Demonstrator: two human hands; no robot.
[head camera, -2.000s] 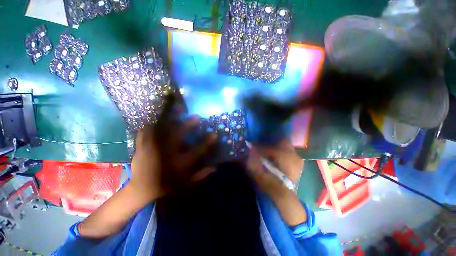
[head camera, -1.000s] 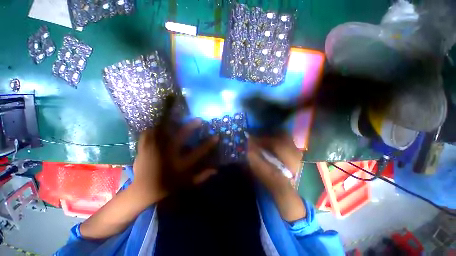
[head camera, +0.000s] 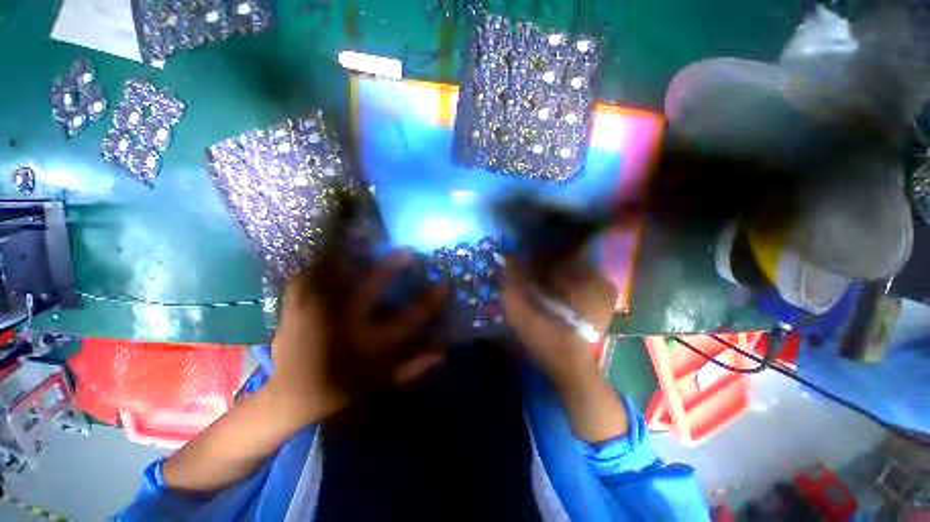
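A dark circuit board panel with small round spots is low in the middle, between my two hands. My left hand is at its left edge, partly hidden by a dark blur, with the fingers over the panel's side. My right hand is at its right edge, shut on a white pen-like tool that slants down to the right. The tool's tip is too blurred to tell. The panel lies near the lower edge of a bright blue-white sheet with orange edges.
Another panel overlaps the sheet's top; a glittery one is left of it, one more upper left. Small board pieces are far left. A white bar is above the sheet. A translucent funnel is right. Red bins are below the bench.
The whole view has shifted slightly. The pen-like tool has changed its angle a little in my right hand. My left hand stays at the panel.
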